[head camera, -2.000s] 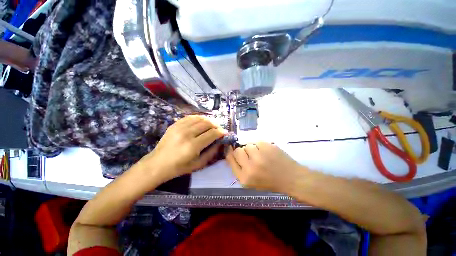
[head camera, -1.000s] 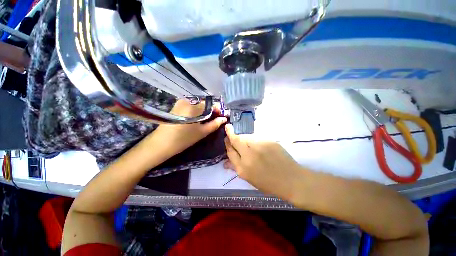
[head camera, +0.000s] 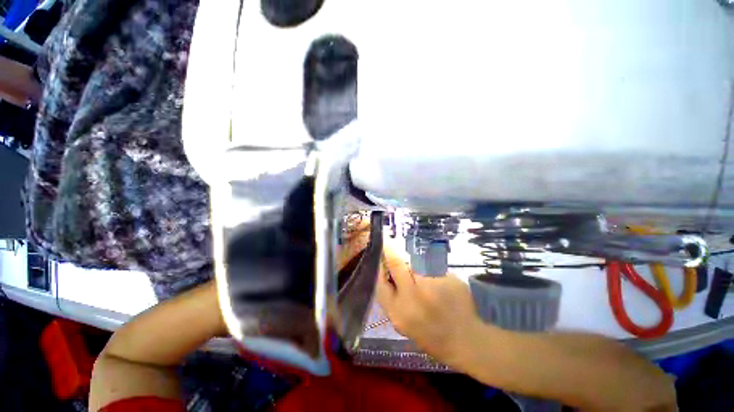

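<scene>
The plaid garment (head camera: 121,153) lies bunched at the left of the machine, fuzzy grey, black and white. The white machine head (head camera: 523,96) fills the upper middle and hides the sewing area. My left hand is hidden behind the shiny metal part at the head's end; only the forearm shows. My right hand (head camera: 414,302) is just right of that part, near the needle area, fingers bent at a dark cloth edge. Whether it grips the cloth cannot be told. A small grey-clear block (head camera: 430,256) sits above my right hand.
Scissors with a red handle loop (head camera: 638,302) and an orange-yellow loop lie at the right, partly behind the grey tension knob (head camera: 515,302). A measuring strip (head camera: 398,356) runs along the table's front edge. A red box (head camera: 66,358) is low at the left. Another person's arm (head camera: 16,80) shows at the left edge.
The view has shifted close over the machine head, which now covers my left hand and most of the cloth. My right hand stays near the needle area.
</scene>
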